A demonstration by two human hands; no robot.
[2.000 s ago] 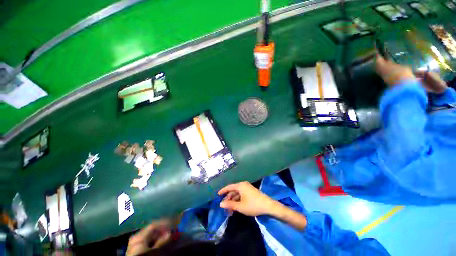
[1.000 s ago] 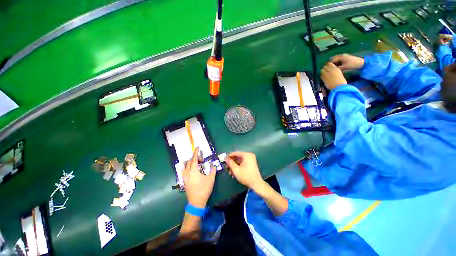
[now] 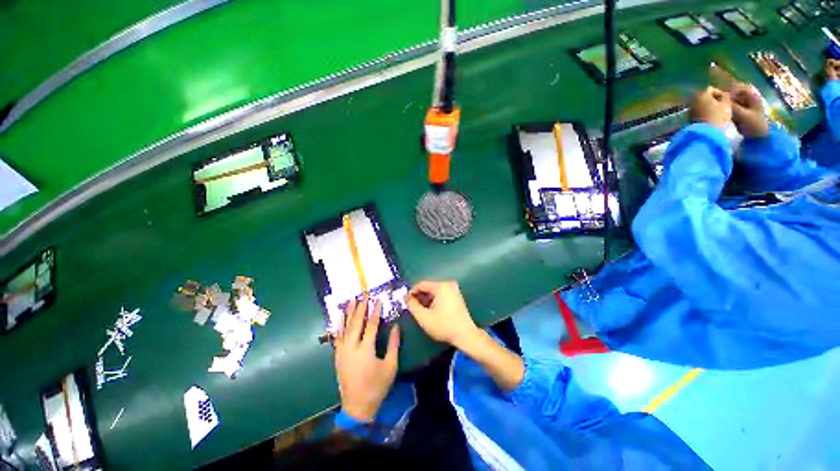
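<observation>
An open tablet assembly (image 3: 345,258) lies on the green bench in front of me, with an orange strip down its pale panel. My left hand (image 3: 366,354), with a blue band at the wrist, rests with spread fingertips on its near end. My right hand (image 3: 444,311) is at the near right corner, thumb and finger pinched together at the edge. Whether a small part is between those fingertips cannot be made out. My left fingers hide part of the circuitry end.
The orange screwdriver (image 3: 441,145) hangs above the round screw dish (image 3: 444,215). Small metal-and-tan pieces (image 3: 230,322), white strips (image 3: 118,336) and a dotted white sheet (image 3: 200,416) lie left. Another tablet unit (image 3: 247,175) lies behind, and stacked units (image 3: 564,179) right, beside a blue-sleeved person (image 3: 728,221).
Since the earliest frame both hands have come onto the tablet's near end. Since the middle frame my left fingers have spread, a small pale piece no longer shows distinctly at my right fingertips, and the screwdriver has swung right.
</observation>
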